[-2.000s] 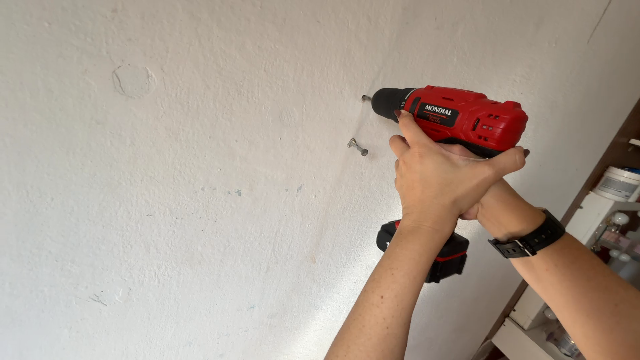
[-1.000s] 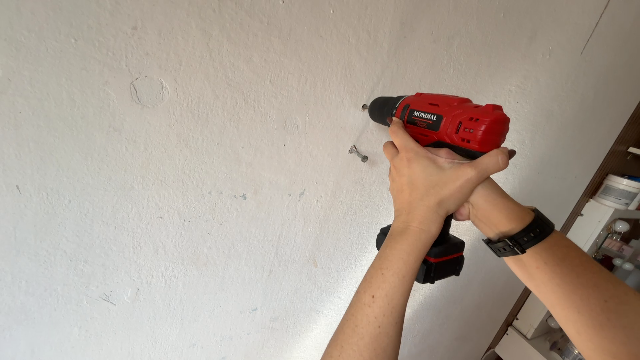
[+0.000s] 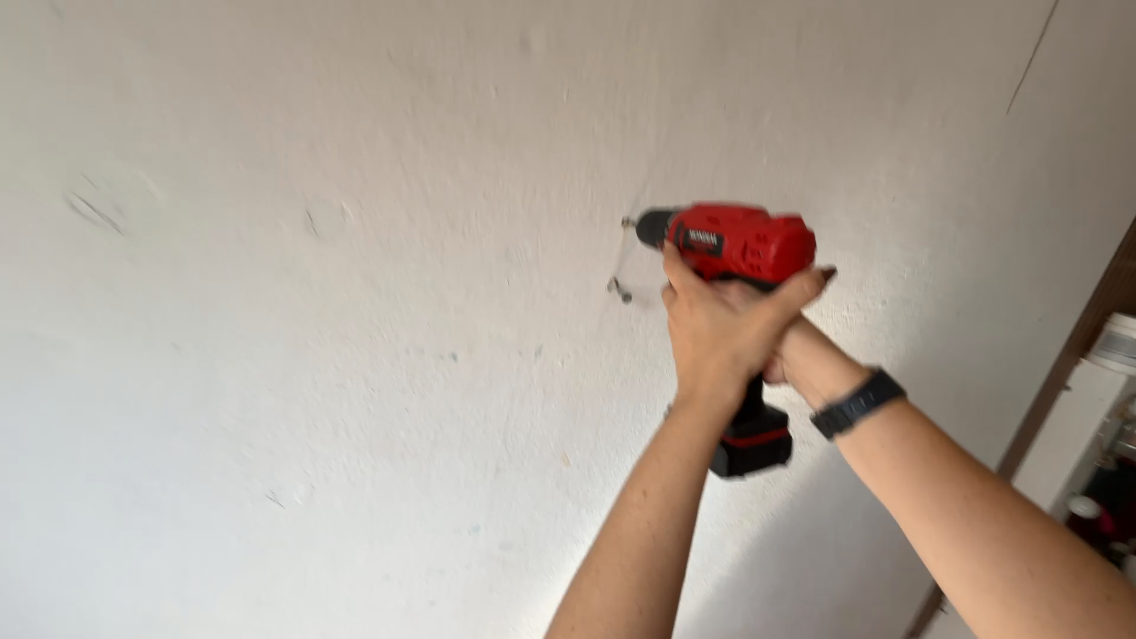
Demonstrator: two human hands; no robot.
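Note:
A red and black Mondial cordless drill (image 3: 745, 240) points left at the white wall, its black chuck (image 3: 655, 228) close to a small metal screw (image 3: 627, 223) at the wall. My left hand (image 3: 723, 324) wraps the drill's body from the near side. Behind it, my right hand (image 3: 785, 346) is around the handle, mostly hidden, with a black watch strap (image 3: 858, 404) on the wrist. The black battery (image 3: 753, 444) shows below the forearms. Under the chuck, a second metal screw (image 3: 619, 290) sticks out of the wall. The picture is somewhat blurred.
The textured white wall (image 3: 355, 399) fills most of the view and bears scuffs and marks. On the right stands a white shelf unit (image 3: 1061, 435) with a white tub (image 3: 1116, 344) on top and assorted containers inside.
Both hands keep their hold on the drill, and its chuck stays beside the upper screw. The view has shifted somewhat.

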